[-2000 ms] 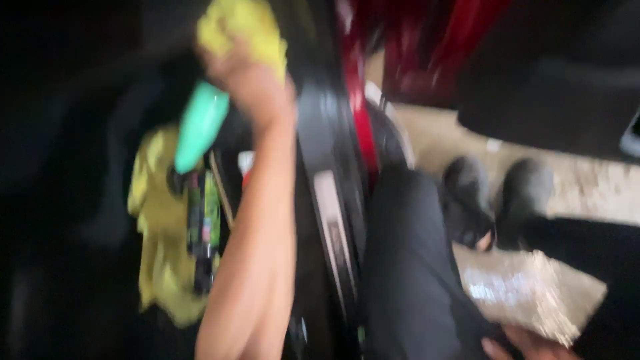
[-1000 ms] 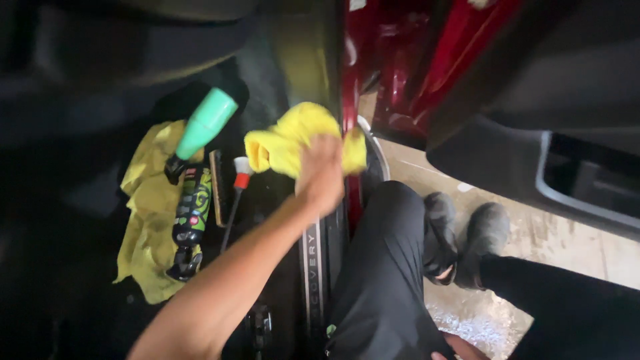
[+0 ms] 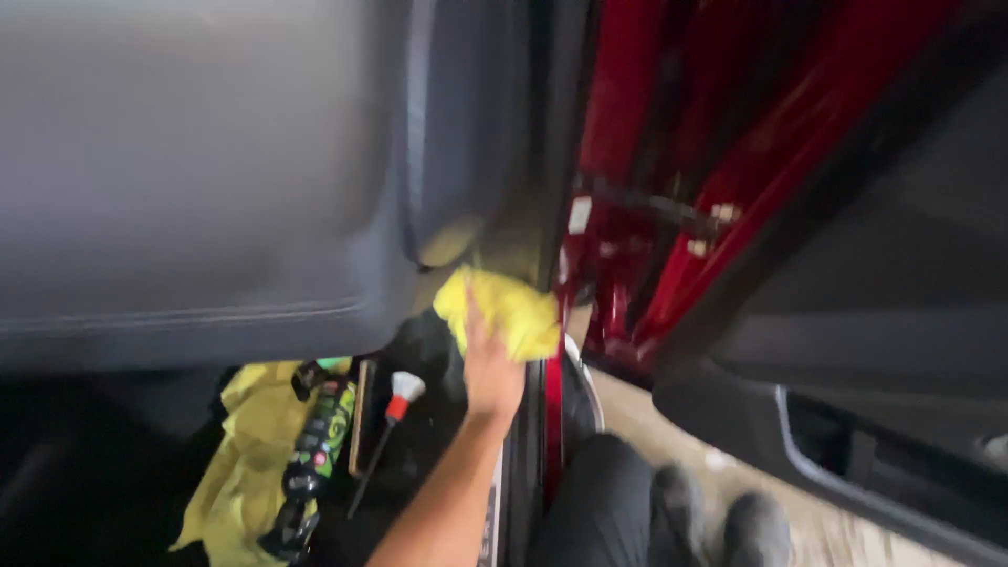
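Note:
My left hand is closed on a bunched yellow cloth, pressed near the black trim between the car seat's side and the red door frame. My right hand is out of view. To the left of my left forearm, a detailing brush with white bristles and a red collar lies on the dark floor. Beside it are a flat, narrow brush-like item and a black bottle with a green label, lying on a spread yellow cloth. A bit of teal plastic shows at the seat edge.
A dark seat with pale stitching fills the upper left. The open car door stands at right, joined to the red door frame. My knee and shoes are at the lower right, above the pale ground.
My left hand has kept hold of the cloth and moved to the trim beside the seat. My right hand, partly seen at the bottom earlier, has left view. The view has shifted to show more seat.

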